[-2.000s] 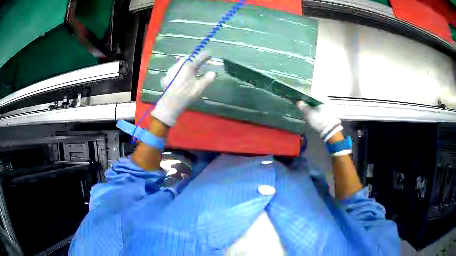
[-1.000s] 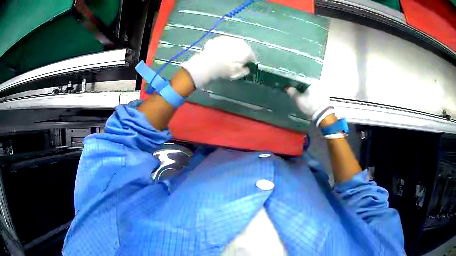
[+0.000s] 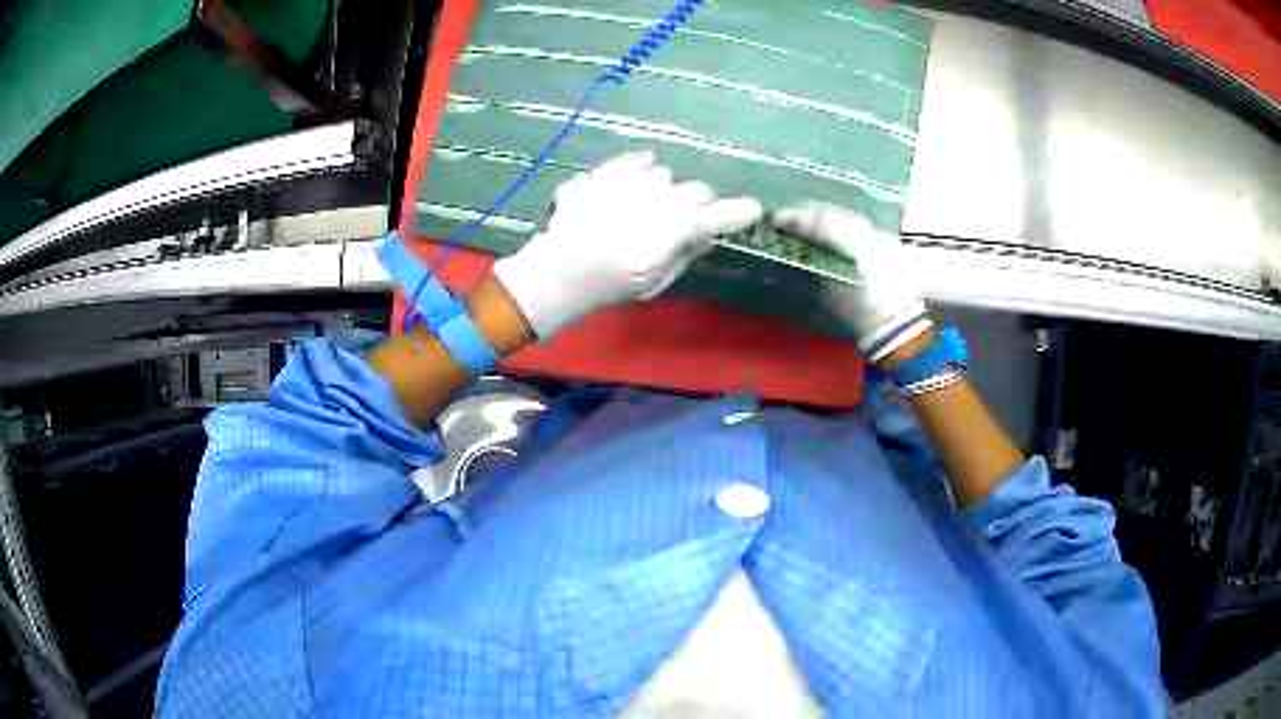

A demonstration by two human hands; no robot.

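My left hand (image 3: 618, 232), in a white knitted glove, holds the left end of a narrow green circuit board (image 3: 794, 253). My right hand (image 3: 857, 267), also gloved, holds its right end. The board is tilted, and the fingers hide much of it. Both hands are over the lower part of the slotted pad (image 3: 674, 106), a grey-green slab with pale parallel lines. The pad lies on the red mat (image 3: 632, 351). A light blue wrist strap (image 3: 450, 326) with a coiled blue cord is on my left wrist.
A shiny metal surface (image 3: 1096, 169) with a pale rail (image 3: 1124, 298) is at the right. Another pale rail (image 3: 183, 183) and green matting (image 3: 99, 84) are at the left. Dark bins or racks stand low on both sides. A round shiny object (image 3: 485, 429) is beside my body.
My left hand came from open over the pad to gripping the board. The board is now lower and closer to my body, with both hands nearer each other.
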